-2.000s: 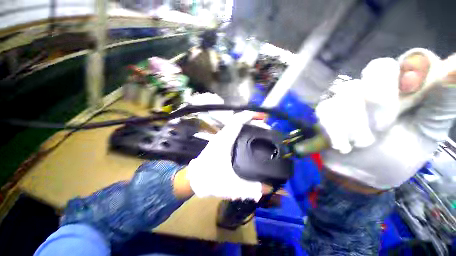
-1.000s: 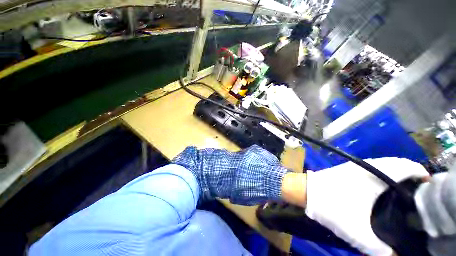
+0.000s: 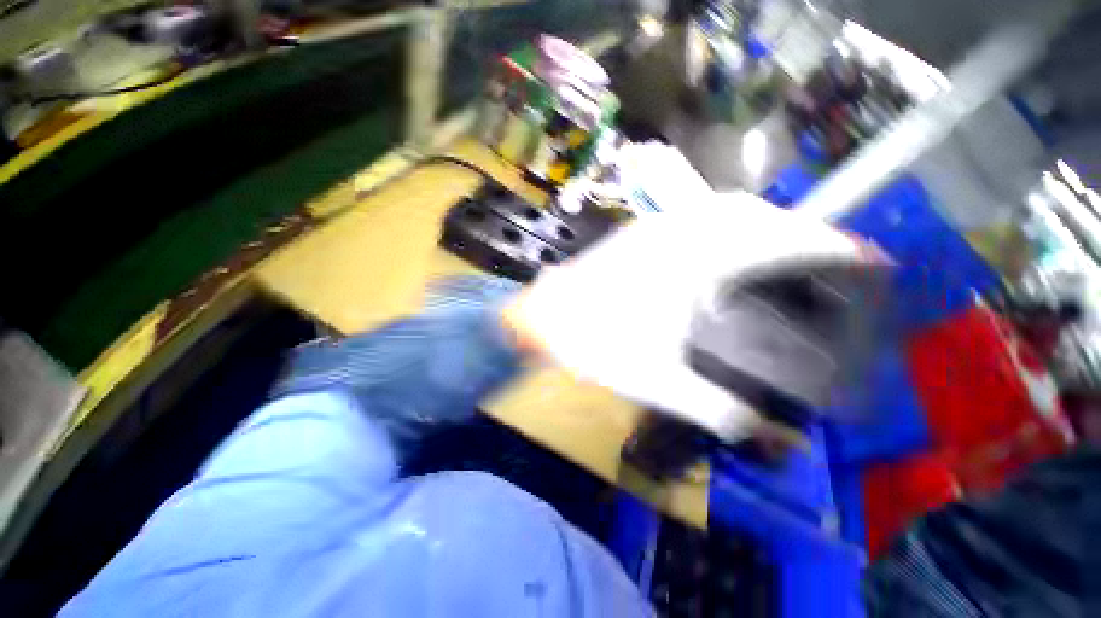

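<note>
My left hand (image 3: pixel 646 296), in a white glove and blurred, is over the right end of the tan bench. It holds a black socket block (image 3: pixel 773 332), also blurred; its outlet face cannot be made out. Black power strips (image 3: pixel 513 232) lie side by side at the back of the bench, partly hidden behind my left hand. A small dark block (image 3: pixel 664 444) sits at the bench's right edge, below my left hand. My right hand is out of the picture; only its dark blue sleeve (image 3: pixel 1008 543) shows at the lower right.
The tan bench (image 3: pixel 350 272) runs beside a green conveyor (image 3: pixel 229 181) with a worn yellow edge. White and coloured items (image 3: pixel 568 115) stand at the back of the bench. Blue bins (image 3: pixel 785 567) and a red bin (image 3: pixel 966 417) are at the right. A pale slanting post is beyond.
The view has shifted. My left hand has moved from the lower right to above the bench end, still with the black piece. The grey-white shape and black cord at the right no longer show.
</note>
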